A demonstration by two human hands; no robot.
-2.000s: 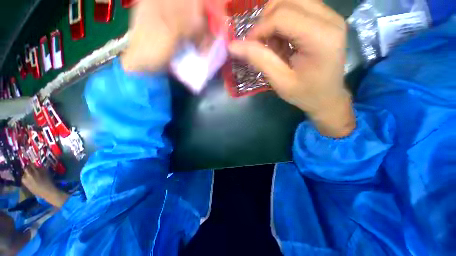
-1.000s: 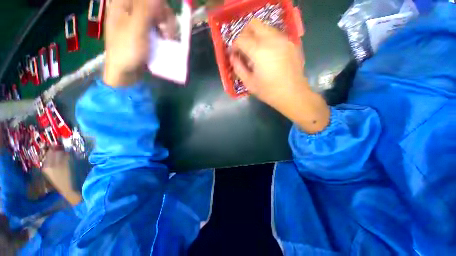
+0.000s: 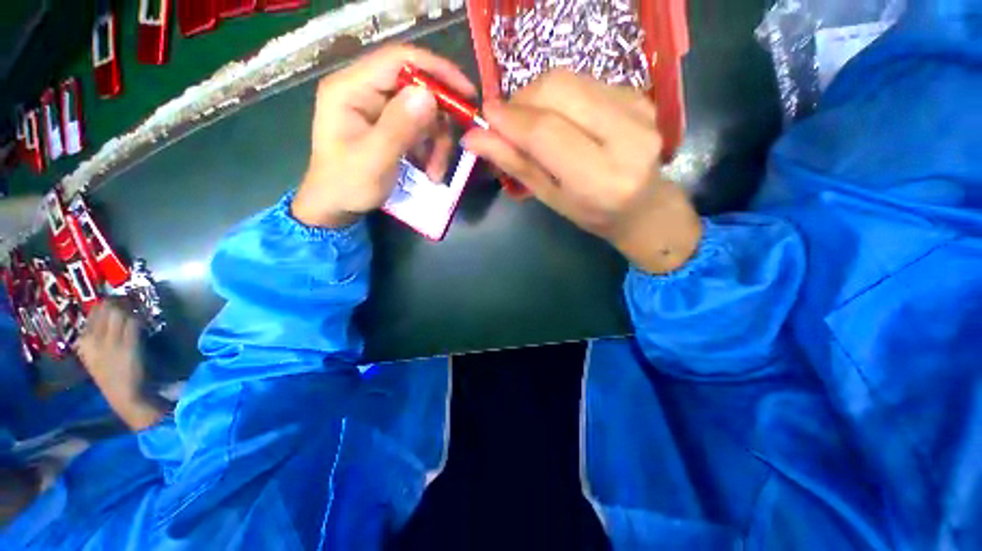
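My left hand (image 3: 372,135) holds a red-and-white housing (image 3: 433,205) in the air above the dark green worktop. The housing's red hinge barrel (image 3: 444,97) sticks out between thumb and fingers and points at my right hand. My right hand (image 3: 576,151) is pinched on a small silver pin (image 3: 480,121) at the barrel's end; the fingers partly hide it, and how far it sits in the barrel cannot be told. The red parts bin (image 3: 670,75), heaped with silver pins (image 3: 565,41), lies behind my right hand.
More housings (image 3: 106,54) stand on the green belt at the upper left, beyond a worn whitish strip (image 3: 232,86). At far left a neighbour's hand (image 3: 113,361) is by a pile of red housings (image 3: 81,282) and loose pins. A clear plastic bag (image 3: 791,54) lies at the upper right.
My right hand has left the bin's pins and come to the barrel end. My left hand has moved right and turned the housing, bringing both hands together.
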